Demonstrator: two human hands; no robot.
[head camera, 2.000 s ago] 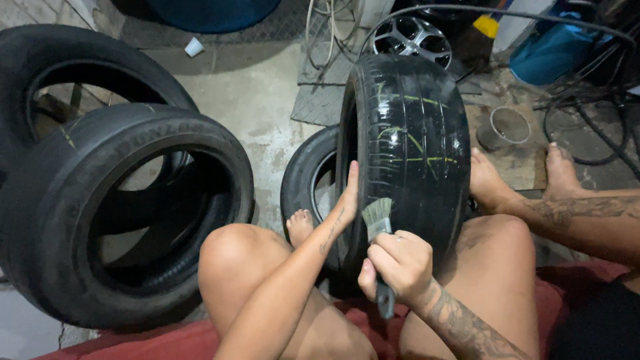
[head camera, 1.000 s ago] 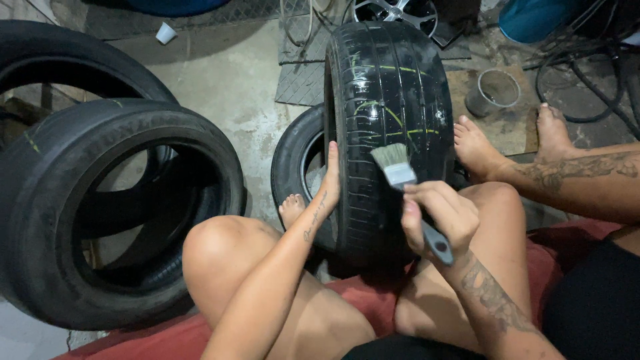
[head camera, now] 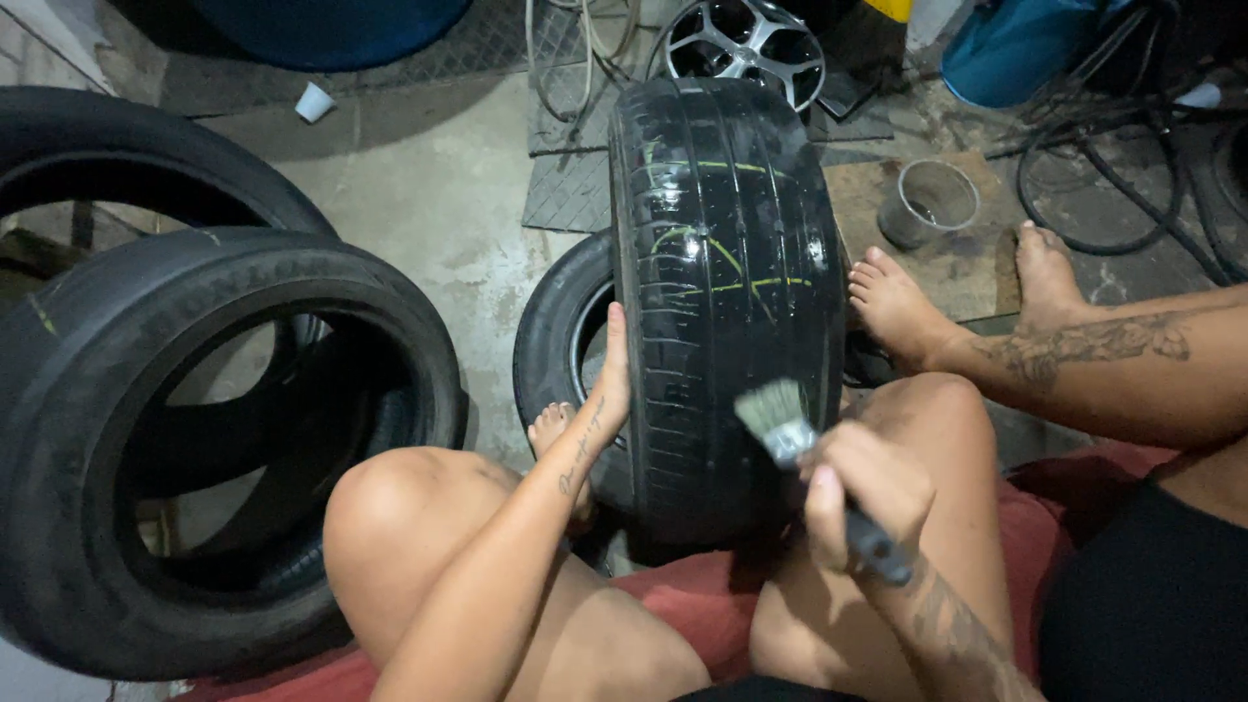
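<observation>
A black rubber tire (head camera: 726,322) stands upright between my knees, its tread wet and shiny near the top and crossed by yellow marks. My left hand (head camera: 612,375) lies flat along the tire's left sidewall, thumb side up, and grips nothing. In my right hand (head camera: 868,492) is a paintbrush (head camera: 785,434) with pale bristles and a dark handle, held by the handle over the lower right of the tread. Whether the bristles touch the rubber cannot be told. The hand and brush are slightly blurred.
Worn tires (head camera: 409,322) lean at the left. Behind the upright tire are another tire (head camera: 546,336) and an alloy wheel (head camera: 746,49). A clear plastic tub (head camera: 926,203) stands on a board (head camera: 975,283), beside another person's feet (head camera: 902,307). Black hoses (head camera: 1033,195) coil at the right; a small white cup (head camera: 314,102) lies behind.
The brush has stayed in my right hand while its bristles moved from the middle of the tread to lower on its right side. My left hand remains at the left sidewall.
</observation>
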